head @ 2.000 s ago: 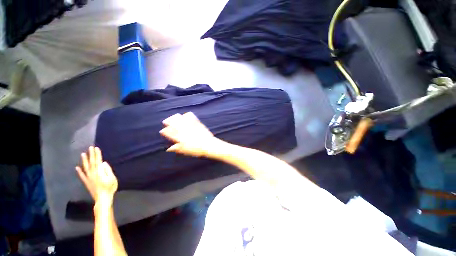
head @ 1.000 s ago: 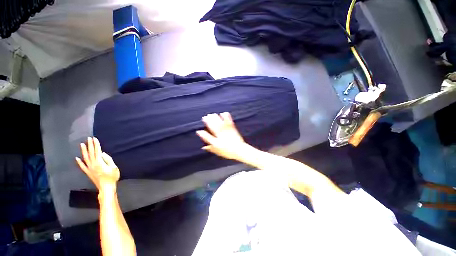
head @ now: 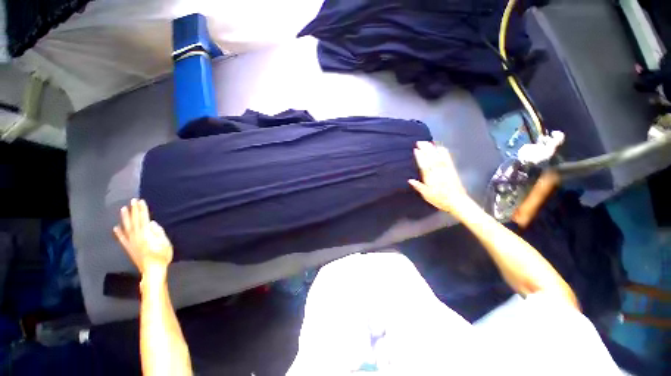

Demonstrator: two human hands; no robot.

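A dark navy garment (head: 287,183) lies stretched over the padded form on the grey table (head: 92,176), with long lengthwise folds. My left hand (head: 144,236) lies flat at its left end, fingers apart. My right hand (head: 437,178) lies at its right end, fingers spread on the cloth edge. Neither hand grips anything that I can see. The steam iron (head: 519,192), with a silver body and orange-brown handle, is parked beyond my right hand, untouched and slightly blurred.
A blue bar (head: 193,88) with a pale tie stands behind the garment. A crumpled navy pile (head: 412,40) lies at the back right. A yellow hose (head: 521,92) runs to the iron. A small dark rectangle (head: 121,285) lies at the near left.
My right hand has moved rightward across the garment from its middle to its right end. My left hand has stayed at the left end.
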